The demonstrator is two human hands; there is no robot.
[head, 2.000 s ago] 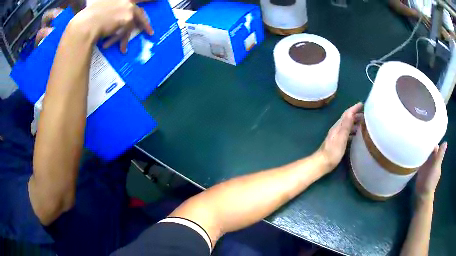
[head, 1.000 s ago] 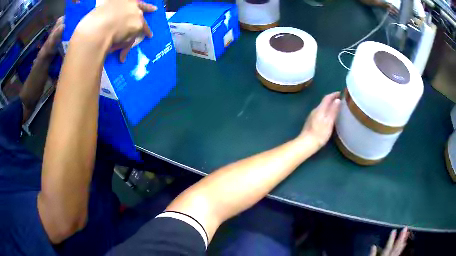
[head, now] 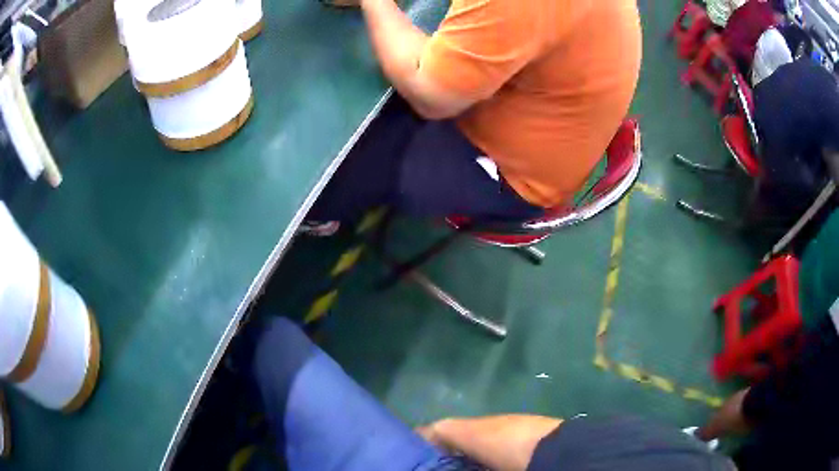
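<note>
Two stacked white appliance units (head: 69,354) with wood-coloured bands are cut off by the left edge of the picture, near the bench's front. A second stack of two (head: 198,115) stands farther along the bench at the upper left, with a dark oval on its top. Neither of my hands is in view. A bare arm (head: 497,440) with a dark sleeve, seemingly my right, shows at the bottom edge beside a blue-trousered leg. Its hand is not visible.
The curved bench edge (head: 276,253) runs diagonally. A person in an orange top (head: 552,92) sits on a red chair (head: 626,156) at the bench. A red stool (head: 759,317) and other people are at the right. A brown carton (head: 87,55) is at upper left.
The view has swung to the right. The stacked units now lie at the left, and the blue boxes, neighbour and my left arm have left the picture. My left hand was touching the stack before.
</note>
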